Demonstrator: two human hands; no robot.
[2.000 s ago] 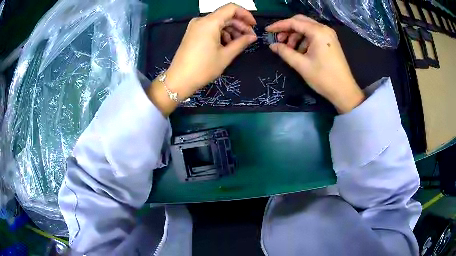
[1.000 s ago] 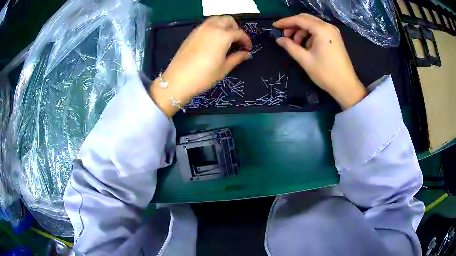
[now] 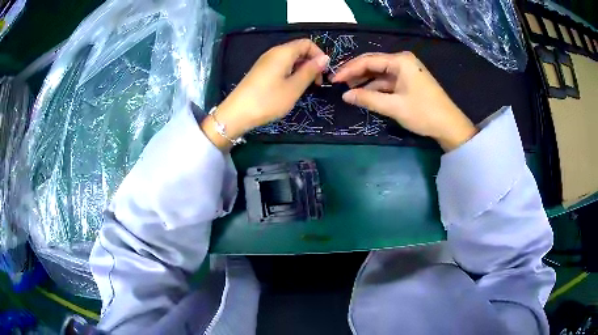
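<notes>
My left hand point(image 3: 279, 85) and my right hand point(image 3: 400, 95) meet fingertip to fingertip above a black mat point(image 3: 452, 98). Something tiny and thin, like a metal pin point(image 3: 330, 70), shows between the fingertips; its exact form is too small and blurred to tell. The small black piece is hidden or too small to make out now. Thin silvery pins point(image 3: 311, 116) lie scattered on the mat below and behind my hands. Stacked black square frames point(image 3: 283, 192) with an open window lie on the green bench near my body.
A large crinkled clear bag point(image 3: 111, 131) stands open at left. Another clear bag point(image 3: 482, 33) lies beyond the mat's right part. A tan cardboard sheet point(image 3: 577, 137) with black frames point(image 3: 558, 70) is at far right. A white paper slip point(image 3: 321, 11) lies behind the mat.
My right hand has moved left and down to meet my left fingertips. The small dark piece seen at my right fingertips earlier no longer shows clearly. The view has shifted slightly.
</notes>
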